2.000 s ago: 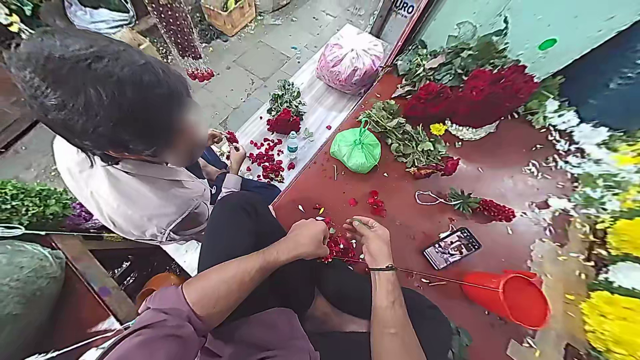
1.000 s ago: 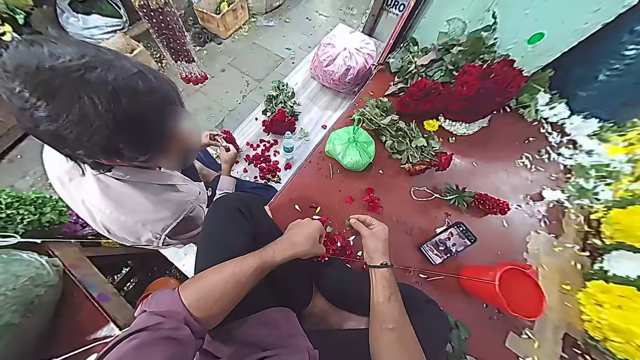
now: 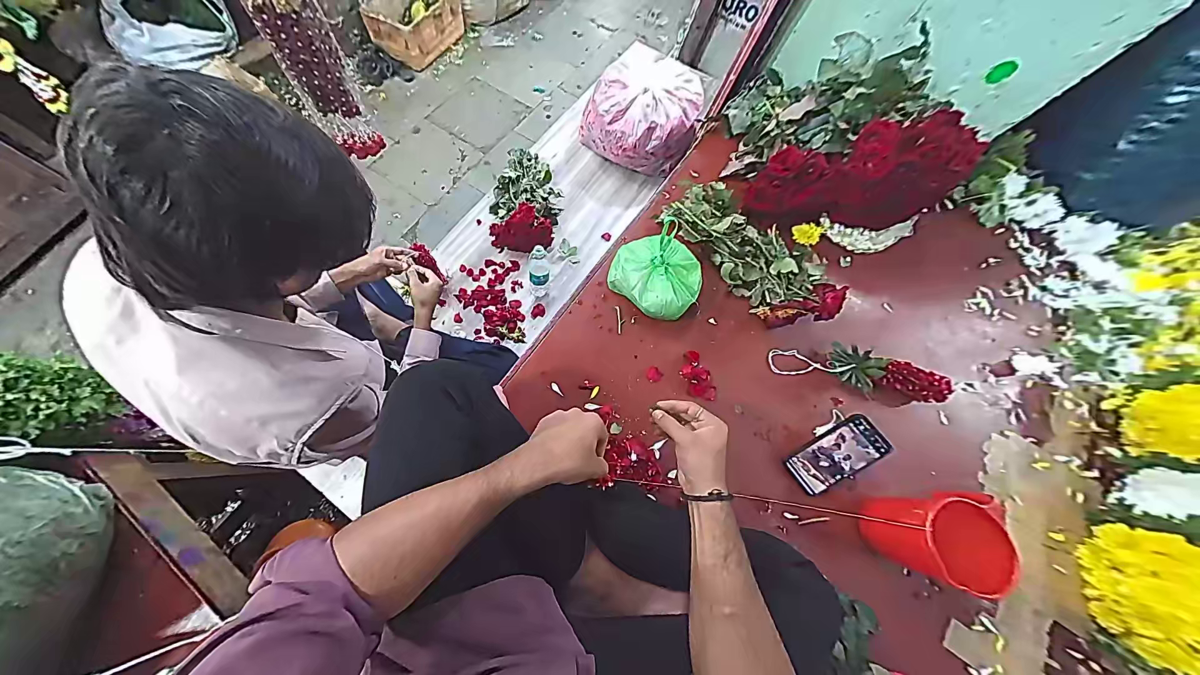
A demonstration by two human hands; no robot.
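My left hand (image 3: pixel 570 446) is closed in a fist beside a small heap of red petals (image 3: pixel 634 461); what it holds is hidden. My right hand (image 3: pixel 692 441), with a dark band at the wrist, is at the heap's right side, thumb and forefinger together; whether something tiny is between them cannot be told. A thin thread (image 3: pixel 778 501) runs from near the heap, past my right wrist, to a red plastic cup (image 3: pixel 970 544) lying tilted. Loose red petals (image 3: pixel 696 375) lie beyond my hands. A smartphone (image 3: pixel 838 454) and a short red flower garland (image 3: pixel 914 382) with white string lie to the right.
A green plastic bag (image 3: pixel 656 277), rose bunches (image 3: pixel 867 173) and leafy stems (image 3: pixel 750 248) lie on the red surface. Yellow flowers (image 3: pixel 1148 581) line the right edge. At left a co-worker (image 3: pixel 216 281) handles red petals near a small bottle (image 3: pixel 539 272) and a pink-filled bag (image 3: pixel 645 112).
The co-worker's head has turned and leans more to the right. My two hands stay near the petal heap.
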